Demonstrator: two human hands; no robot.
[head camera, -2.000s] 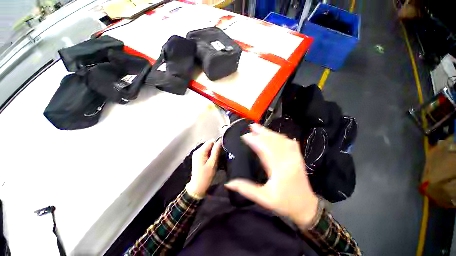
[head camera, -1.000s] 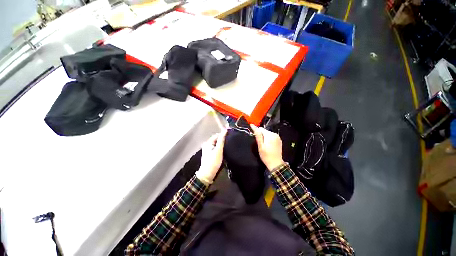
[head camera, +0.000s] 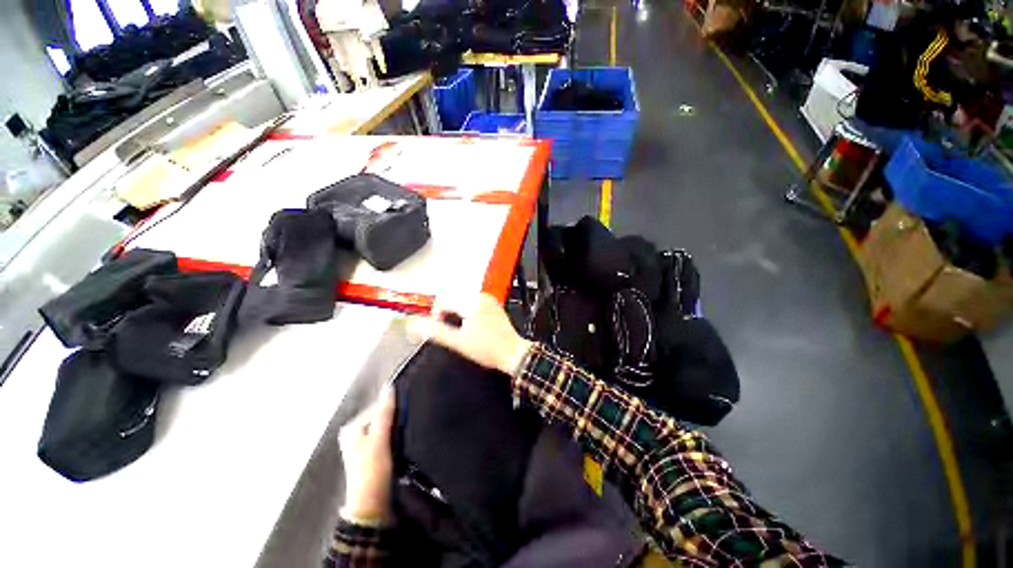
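A black fabric bag (head camera: 450, 416) is held upright over my lap, close to the dark apron. My left hand (head camera: 369, 453) grips its left side. My right hand (head camera: 472, 331) is at its top edge, fingers bent over it; the fingertips' hold is partly hidden. A thin light line shows low on the bag's left part. Several boxy grey-black bags, one of them (head camera: 100, 413), lie on the white-covered table (head camera: 239, 444) and the red-edged board (head camera: 472, 239). Some show small white labels.
Black bags (head camera: 694, 366) with pale trim are heaped at the right, beside the board's corner. A blue crate (head camera: 589, 133) stands beyond the board. Across the yellow-lined aisle are a cardboard box (head camera: 922, 277), another blue crate (head camera: 961, 194) and a person in dark clothing (head camera: 905, 72).
The view has swung up and to the right. The held bag now looks larger and fuller. My right hand has moved from beside the bag's mouth to over its top edge.
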